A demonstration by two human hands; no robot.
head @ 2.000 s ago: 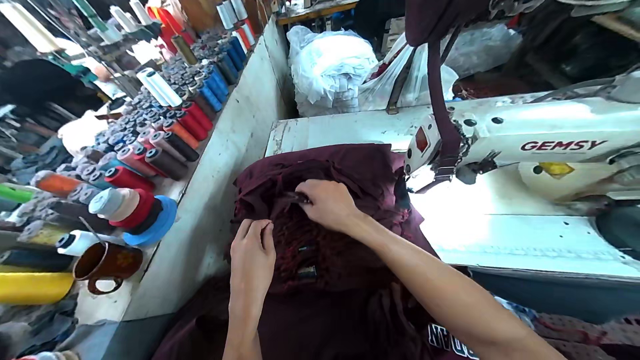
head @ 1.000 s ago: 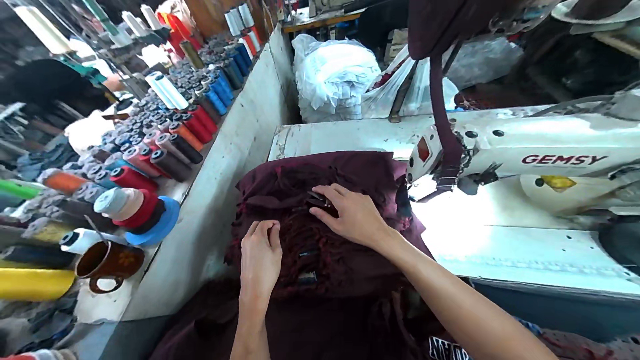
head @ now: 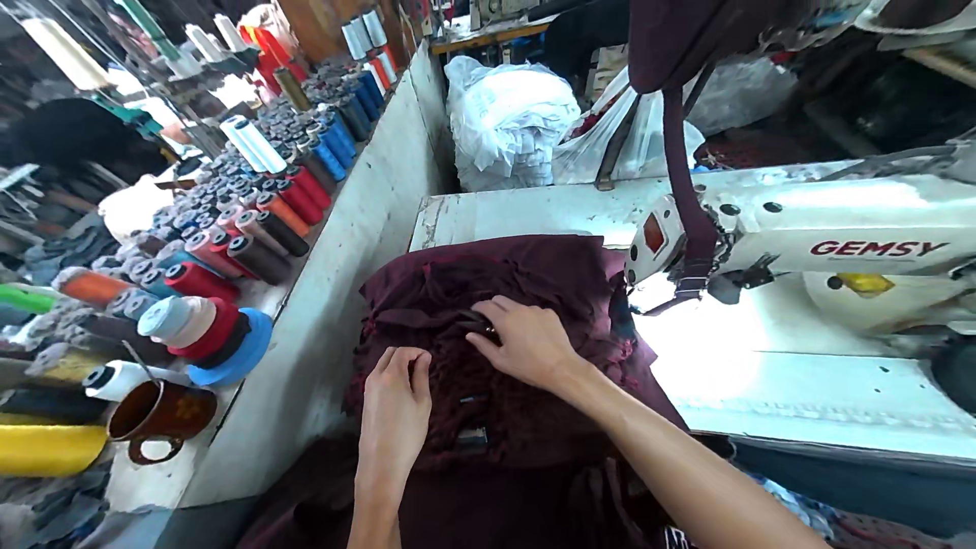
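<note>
A pile of maroon fabric [head: 526, 263] with frayed edges lies on the white sewing table, left of the sewing machine's needle end. My left hand [head: 398, 389] is over the near left part of the pile, thumb and fingertips brought together; whether a thread is between them cannot be told. To its right, my right hand [head: 528, 339] rests palm down on the fabric, curled around a small dark tool [head: 488, 329], perhaps thread snips, mostly hidden by the fingers. A maroon strap [head: 681, 160] hangs in front of the white Gemsy sewing machine head [head: 839, 229].
A pale partition [head: 358, 221] borders the table on the left. Beyond it stand many thread spools [head: 305, 194] and a brown mug [head: 162, 412]. White plastic bundles [head: 511, 114] sit behind the table. More maroon fabric covers the near edge.
Compared with two seconds ago, my right hand has shifted a little to the right over the fabric. My left hand stays at nearly the same place.
</note>
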